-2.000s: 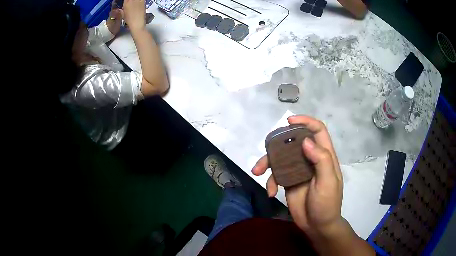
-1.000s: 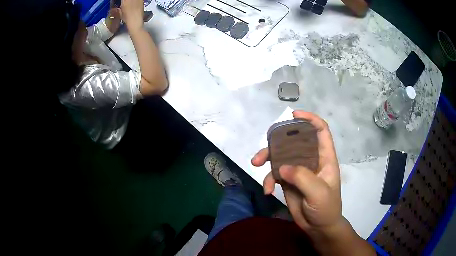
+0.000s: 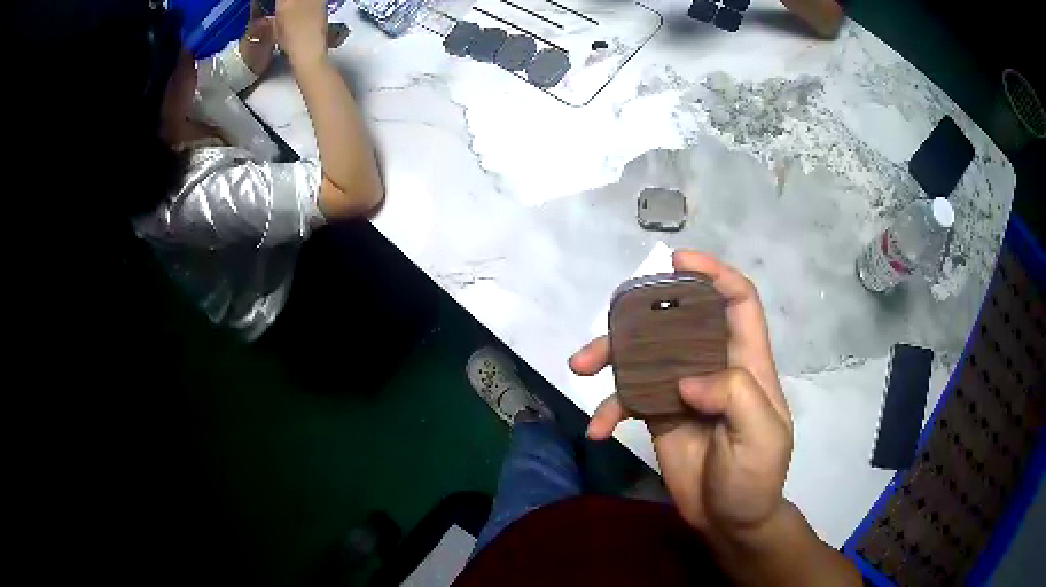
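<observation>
My right hand comes in from the lower right and holds a palm-sized unit above the table. The unit is a rounded square with a brown wood-grain face towards me, a small dark slot near its top and a grey edge along the top. My thumb lies on its lower right face. Fingertips show past its left side and top; the rest of the fingers are hidden behind it. My left hand is not in view. Another similar unit lies on the table just beyond.
White-grey marbled table. A bottle and dark phones stand or lie right. A blue bin holds rows of brown units. Grey pads lie beyond. A person sits left; another person's arm shows at the top.
The unit has turned slightly, so its wood-grain face shows more squarely. My thumb has moved from its upper right side to its lower face, then a little right.
</observation>
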